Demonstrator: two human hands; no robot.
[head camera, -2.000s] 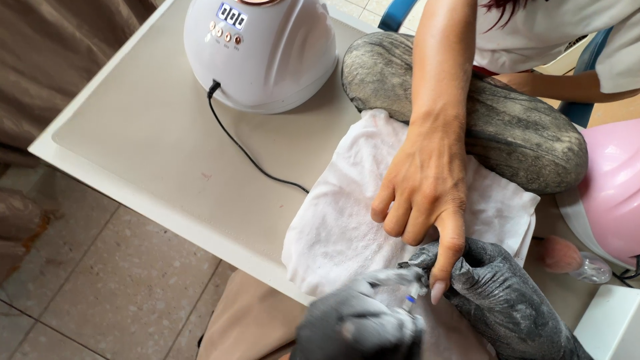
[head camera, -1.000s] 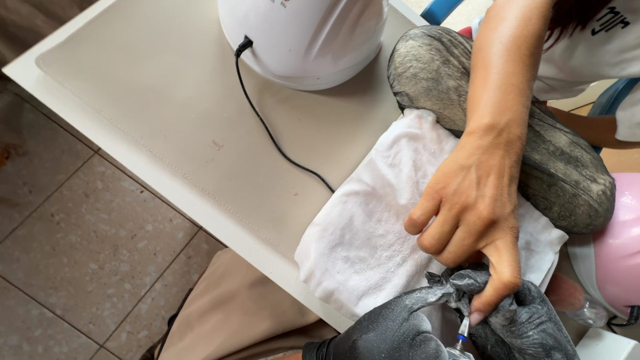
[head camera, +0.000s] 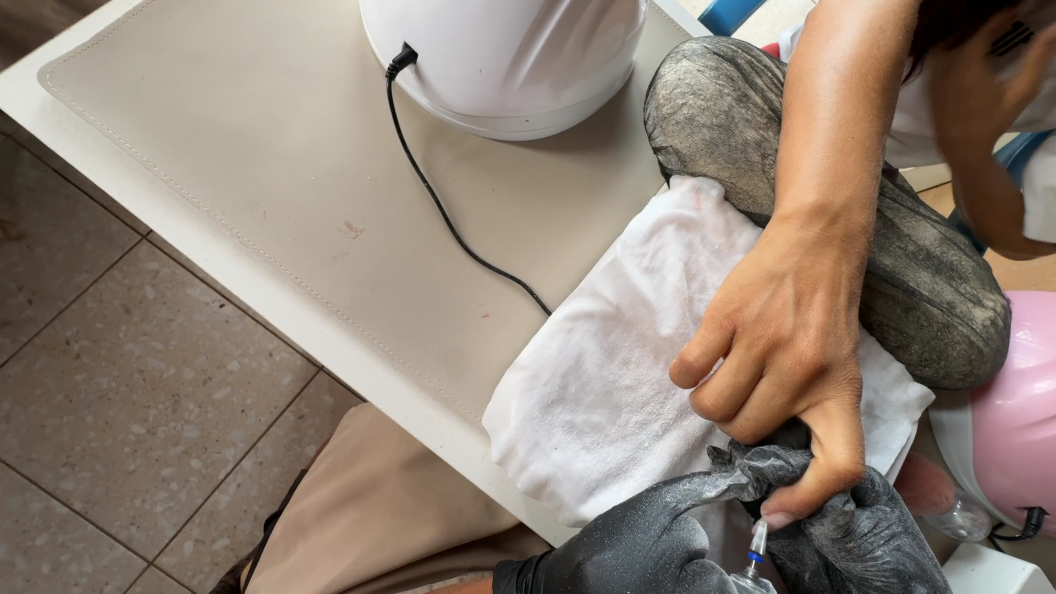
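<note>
My left hand (head camera: 648, 540), in a dusty black glove, holds a nail drill handpiece (head camera: 751, 584) in clear plastic, mostly below the frame. Its pale, tapered bit (head camera: 757, 540) with a blue ring meets or nearly meets the nail of a client's extended finger (head camera: 827, 466). On the far side of that finger, my right hand (head camera: 866, 540), also in a dusty black glove, grips it; my fingertips are partly hidden. The client's hand (head camera: 780, 330) hangs over a white towel (head camera: 610, 396), its other fingers curled. The forearm crosses a grey cushioned armrest (head camera: 924, 272).
A white nail lamp (head camera: 511, 66) with a black cable (head camera: 445, 210) stands on the beige table mat (head camera: 272, 165). At right are a pink lamp (head camera: 1019, 396), a soft brush (head camera: 924, 485) and a white box corner (head camera: 994, 573). The client's other hand (head camera: 978, 99) is raised at upper right.
The client's other hand has come up at upper right. My left hand, blurred over the towel's lower edge two seconds ago, now shows sharply with the bit at the nail. The view has shifted.
</note>
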